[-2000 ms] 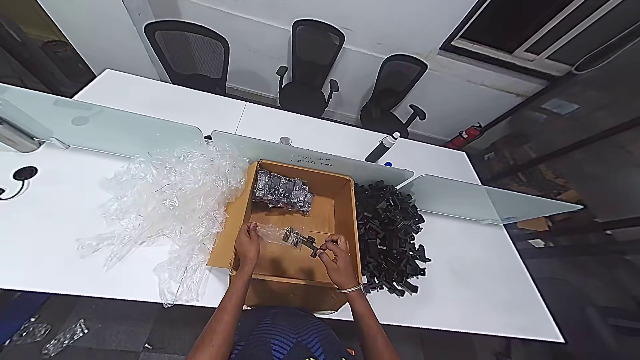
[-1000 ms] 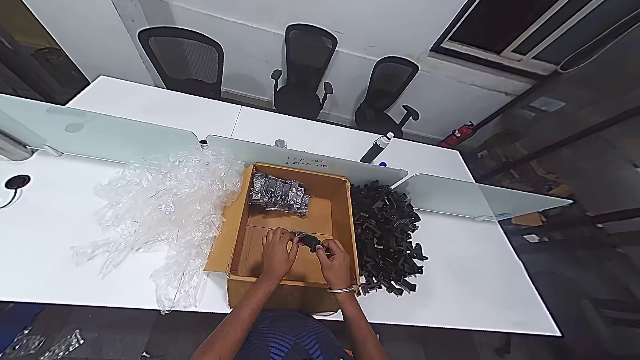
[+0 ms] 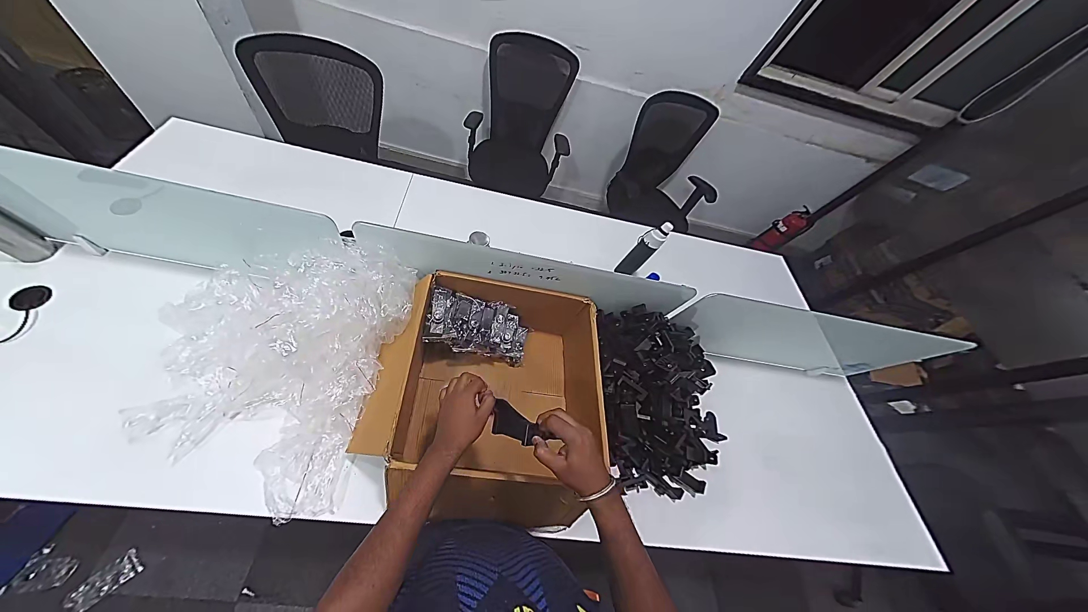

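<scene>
Over the near half of an open cardboard box (image 3: pixel 493 489), my left hand (image 3: pixel 464 412) and my right hand (image 3: pixel 571 450) hold a black plastic part (image 3: pixel 512 422) between them. The left fingers are at its left end, the right fingers at its right end. Several parts wrapped in clear plastic (image 3: pixel 474 325) lie at the back left inside the box. A large heap of loose black parts (image 3: pixel 659 399) rests against the box's right side. Crumpled clear plastic bags (image 3: pixel 289 340) are piled on the left.
The box stands on a white table (image 3: pixel 790 476). Behind it runs a frosted glass divider (image 3: pixel 527 263) bearing handwriting. A dark bottle with a white cap (image 3: pixel 643 248) stands beyond the divider, near the far chairs (image 3: pixel 523 110). A round black object with a cable (image 3: pixel 30 297) is at the far left.
Two seconds ago the hands held a part with clear plastic around its left end; now a black part shows between them without visible wrapping.
</scene>
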